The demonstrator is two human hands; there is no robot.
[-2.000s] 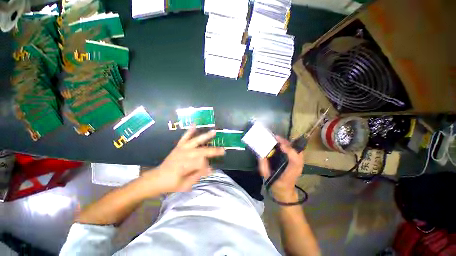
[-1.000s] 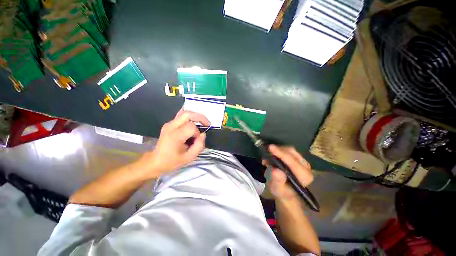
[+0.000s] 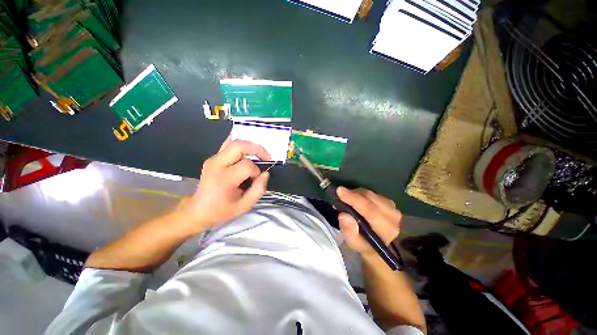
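My right hand [image 3: 370, 219] holds the black soldering iron [image 3: 360, 226], its tip at the orange flex tail [image 3: 292, 150] between the white LCD module [image 3: 260, 139] and a green circuit board [image 3: 319, 151]. My left hand [image 3: 232, 178] is at the module's lower edge, thumb and index finger pinched on a thin solder wire [image 3: 273, 167]; its other fingers rest on or over the module. Another green board with a hook-shaped tail [image 3: 257, 100] lies just above the module. A second such board [image 3: 144, 98] lies tilted to the left.
Piles of green boards [image 3: 82, 75] stand at upper left. Stacked white panels [image 3: 422, 33] stand at upper right. At right are cardboard [image 3: 452, 173], a round can with a red-and-white band [image 3: 514, 171] and the black fan grille [image 3: 563, 78]. A red crate [image 3: 29, 167] is below left.
Over two seconds, the white module went from my right hand to the bench beside the lower board. Since one second ago, the iron tip has moved left onto the orange tail.
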